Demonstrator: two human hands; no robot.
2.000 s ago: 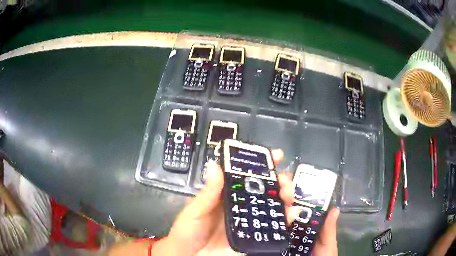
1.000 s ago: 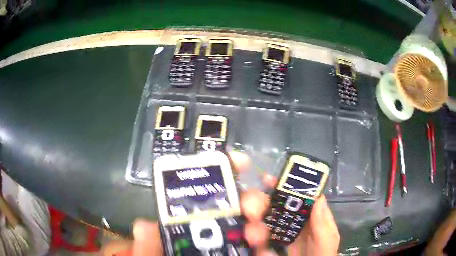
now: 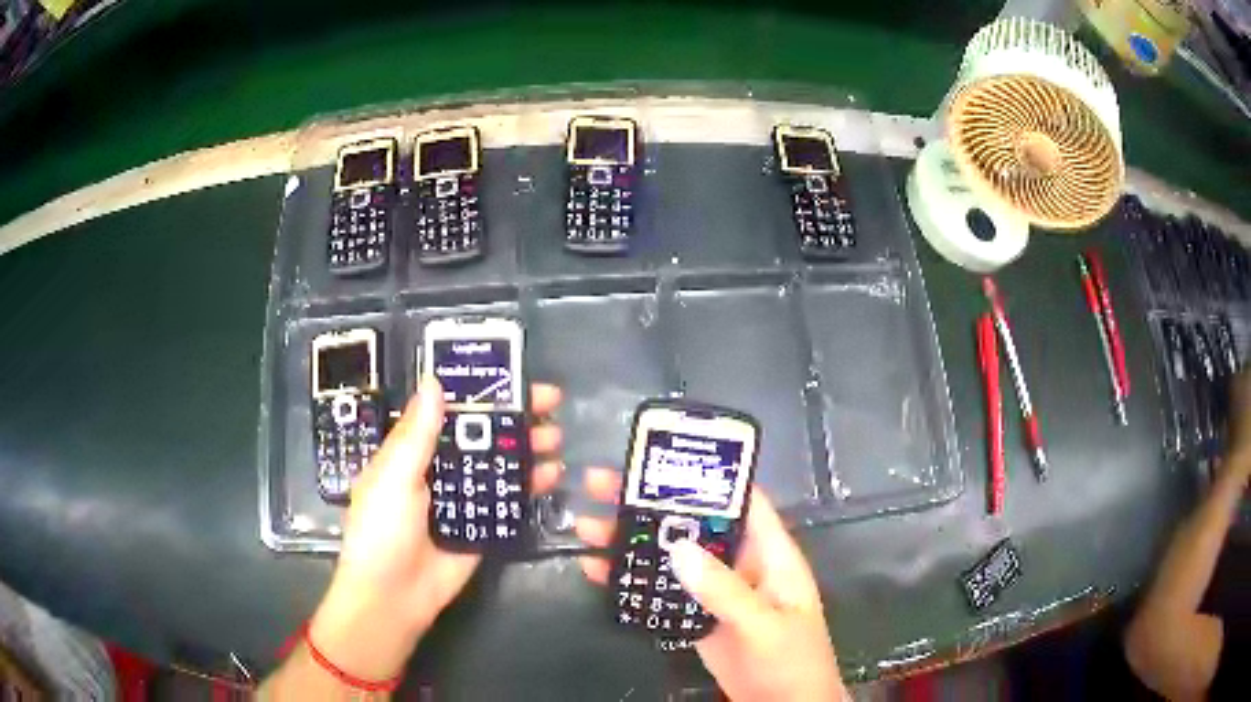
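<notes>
My left hand holds a black phone upright over the lower row of the clear blister tray, its screen lit with white text on dark. My right hand holds a second phone over the tray's front edge. Its screen is lit, and my right thumb rests on or just below its navigation key. Four dark-screened phones stand apart in the back row, one of them here. Another dark-screened phone lies at the front left of the tray.
A cream fan with a pale green base stands right of the tray. Red pens lie below it. A small dark keypad-like piece lies near the front edge. Another person's arm and more dark phones are at the right.
The view has shifted, so the tray appears further left. The left phone is further from the camera and fully visible. The right phone has moved left, with my thumb now over its keys.
</notes>
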